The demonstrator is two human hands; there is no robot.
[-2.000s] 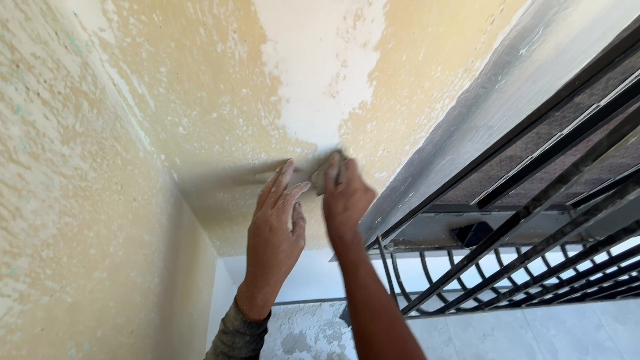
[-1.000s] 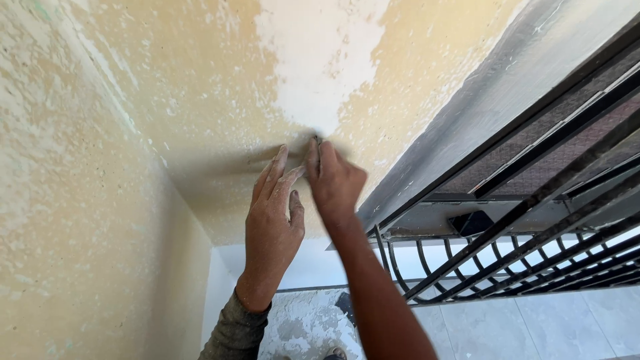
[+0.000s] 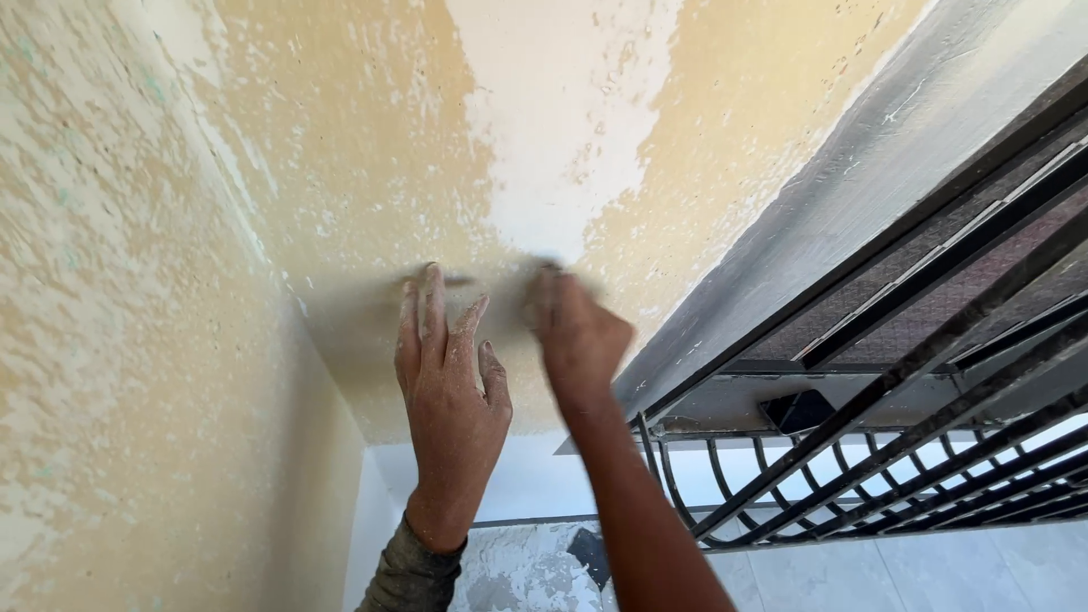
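A wall with patchy yellow paint (image 3: 365,144) fills the upper view, with a white bare strip (image 3: 561,119) running down its middle. My left hand (image 3: 455,374), dusty and with its fingers spread, rests at the wall left of that strip, holding nothing. At the strip's lower end my right hand (image 3: 582,336) is closed round a small, blurred sanding or scraping piece (image 3: 544,285) against the wall. What exactly that piece is cannot be told, as the fingers cover most of it.
A second flaking wall (image 3: 127,340) meets the first in a corner at left. On the right, a black metal window grille (image 3: 850,459) juts out before a sill holding a dark phone-like object (image 3: 797,412). Paint flakes lie on the floor (image 3: 518,561) below.
My left hand has moved away from my right hand, leaving a wider gap between them. My right hand stays at the lower end of the white strip.
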